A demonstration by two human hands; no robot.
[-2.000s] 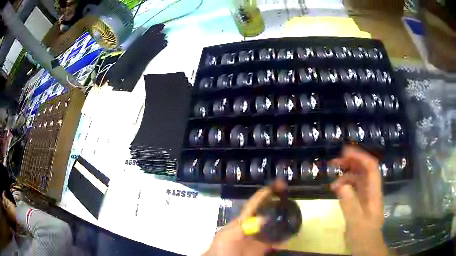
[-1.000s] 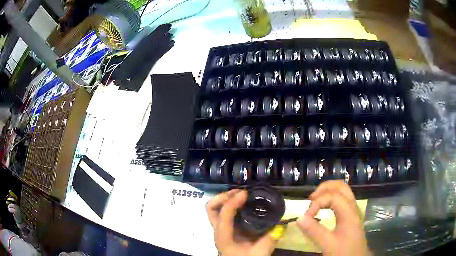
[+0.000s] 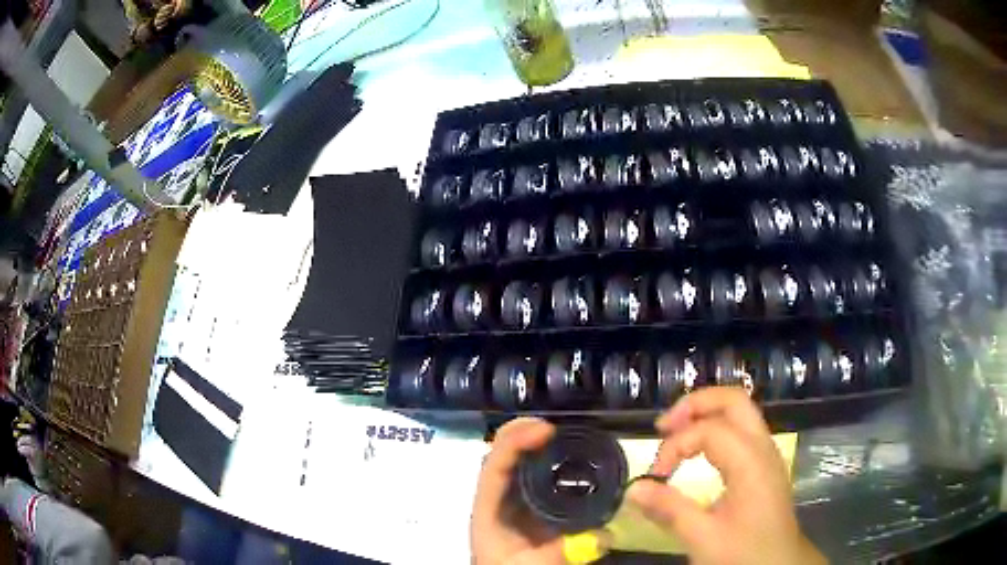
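My left hand point(image 3: 502, 513) holds a round black unit point(image 3: 573, 479) with its glossy ringed face up, above the bench's front edge. A yellow band point(image 3: 583, 547) wraps one of its digits. My right hand point(image 3: 718, 475), just right of the unit, pinches a thin black strip point(image 3: 645, 479) between fingertips. The strip's other end meets the unit's right rim. A pale yellow release liner point(image 3: 693, 481) lies beneath the hands. The compartment tray point(image 3: 723, 230) behind them holds rows of similar units on edge, with one empty slot in the middle row.
Stacked black strip sheets point(image 3: 351, 254) lie left of the tray, loose black sheets point(image 3: 289, 149) and a fan point(image 3: 230, 83) behind. A drink cup point(image 3: 533, 42) stands behind the tray. Clear plastic point(image 3: 950, 287) is at right. A brown gridded tray point(image 3: 149, 320) and another person's sleeve point(image 3: 55, 530) are at left.
My left hand has turned the unit's face upward. My right hand has come down from over the tray to beside the unit, and the strip between them now shows, curved at the rim.
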